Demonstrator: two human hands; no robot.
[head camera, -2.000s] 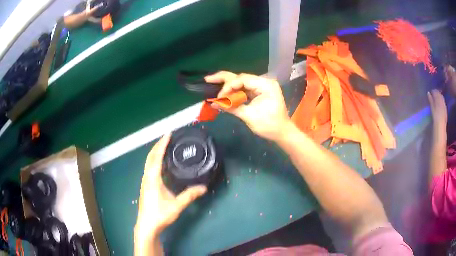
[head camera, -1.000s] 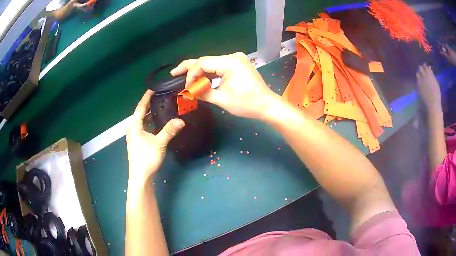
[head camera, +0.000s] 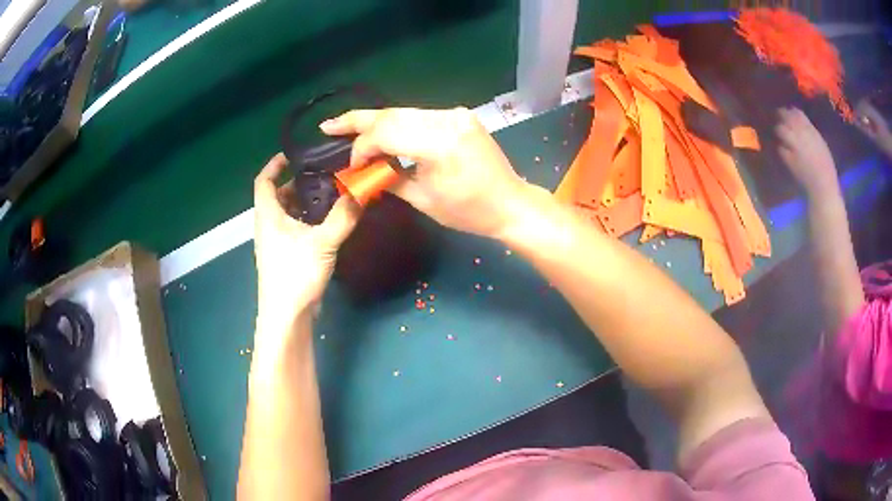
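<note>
My left hand holds the black housing from below and the left, over the bench near the rail. My right hand grips the black end ring and the folded orange strap at the housing's upper side. The ring stands tilted above the housing. The strap forms a short loop between my hands. My fingers hide where ring, strap and housing meet.
A pile of orange straps lies at the right, with fine orange shreds beyond. A carton of black rings is at left. A metal post rises from the rail. Another person's arm is at right.
The housing has been turned, its lettered end no longer showing. My right hand has moved left with ring and strap onto the housing. My left thumb now touches the strap.
</note>
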